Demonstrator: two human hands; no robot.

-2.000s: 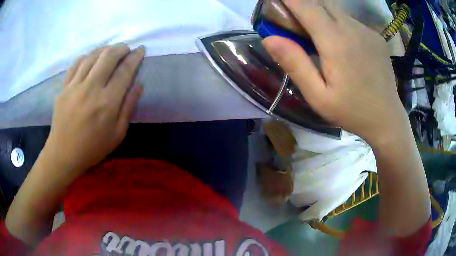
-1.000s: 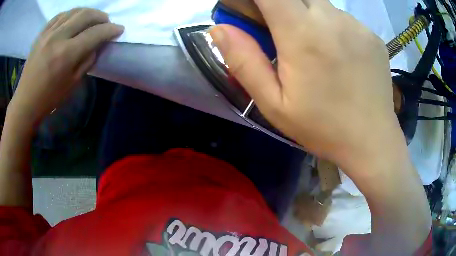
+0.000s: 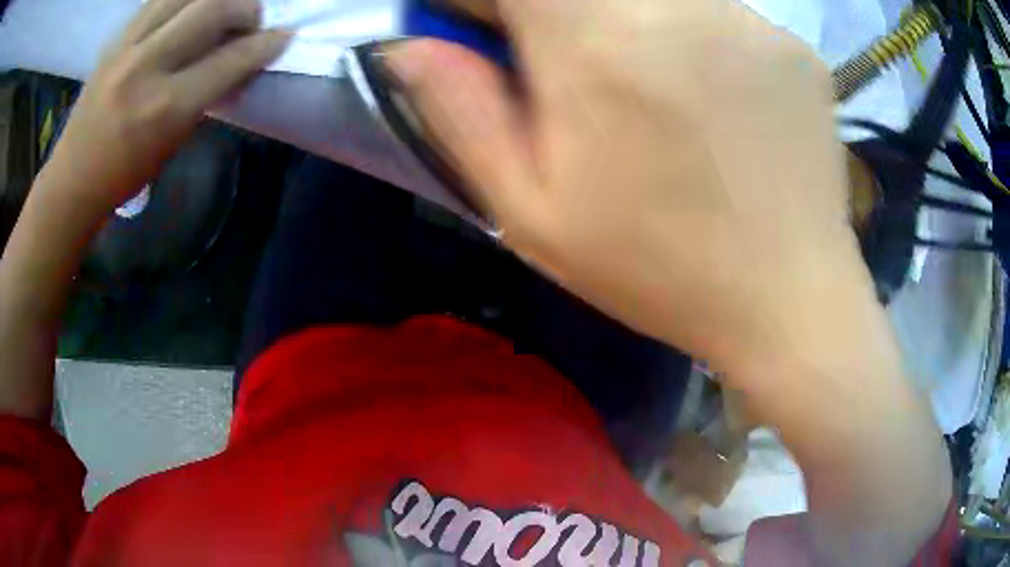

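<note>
The white cloth piece lies at the top of the view on the pale grey padded table. My right hand is wrapped over the blue upper part of the steam iron and hides most of it. The iron's metal tip points left and rests near the cloth's edge. My left hand lies at the upper left by the cloth edge, fingers bent, cut off at the top. Whether its fingertips pinch the cloth or only press on it cannot be made out.
A coiled yellowish hose and dark cables are at the upper right. A round black object is below my left wrist. Brown pieces and white cloth lie low at right, below table level.
The iron and my right hand have moved left, nearer my left hand. My left hand has moved left and up from its earlier place. The view has shifted, and less of the table shows.
</note>
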